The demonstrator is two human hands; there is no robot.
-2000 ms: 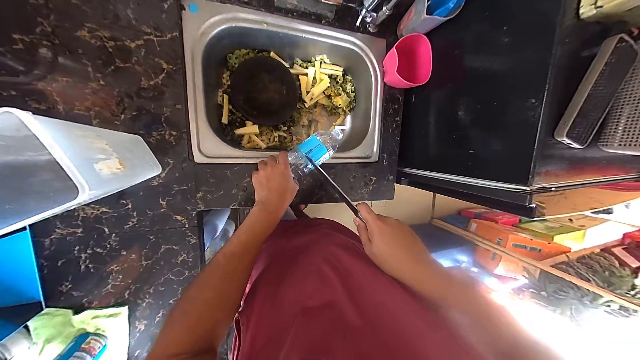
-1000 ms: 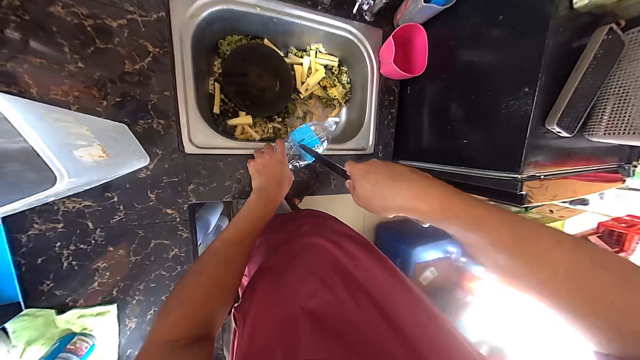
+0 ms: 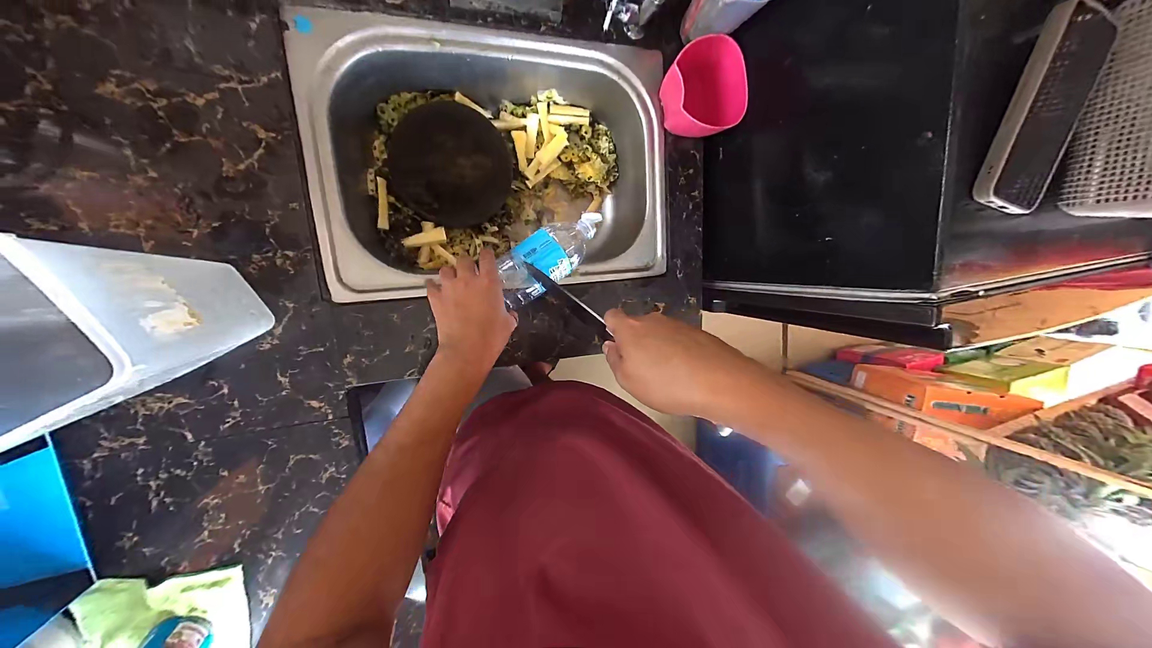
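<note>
My left hand (image 3: 470,310) grips the lower part of a clear plastic bottle (image 3: 569,236) with a blue label and a white cap. The bottle lies tilted over the front rim of a steel sink (image 3: 486,31), its capped end over the basin. My right hand (image 3: 661,360) holds a knife (image 3: 576,306) by the handle, its dark blade against the bottle at the label. In the sink, a dark round bowl or pan (image 3: 450,164) rests among pale cut sticks (image 3: 545,155) and greenish scraps (image 3: 589,157). The blade's tip is hard to make out.
A pink plastic cup (image 3: 706,85) stands right of the sink, beside a black appliance top (image 3: 823,153). Further right are a grey speaker-like device (image 3: 1035,108) and a perforated basket (image 3: 1116,135). At left are a translucent plastic container (image 3: 193,306) and a green cloth (image 3: 216,603).
The right forearm swung outward, then partly back, with the knife staying at the bottle throughout. My left hand has kept its hold on the bottle.
</note>
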